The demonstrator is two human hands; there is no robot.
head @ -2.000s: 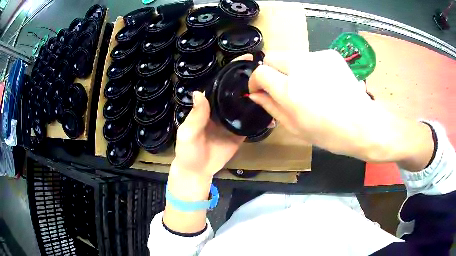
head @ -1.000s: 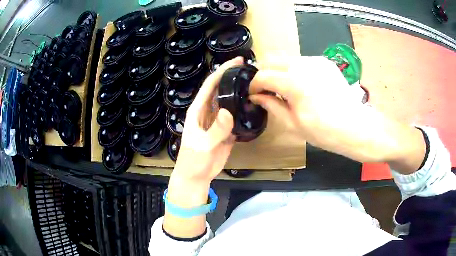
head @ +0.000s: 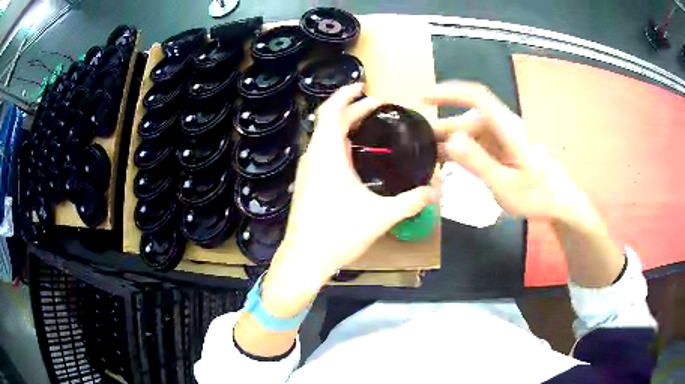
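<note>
My left hand [head: 338,187] grips a black round housing [head: 402,161] by its rim, above the cardboard sheet [head: 398,45]. A thin red lead wire [head: 373,150] shows at the middle of the housing face. A green circuit board [head: 414,225] shows just below the housing, partly hidden by my left thumb. My right hand [head: 488,142] is at the right side of the housing, blurred, with fingers apart; whether its fingertips touch the rim is unclear.
Rows of overlapping black housings [head: 264,157] lie on the cardboard, and more housings [head: 67,135] lie far left. A crumpled white wipe [head: 469,196] lies beside the red mat [head: 601,150]. A metal rail [head: 526,34] crosses behind. Black crates [head: 67,315] stand below left.
The housing has turned so its face with the red wire shows. The green board has left its place beside the red mat and now hangs below the housing. My right hand has opened and moved right.
</note>
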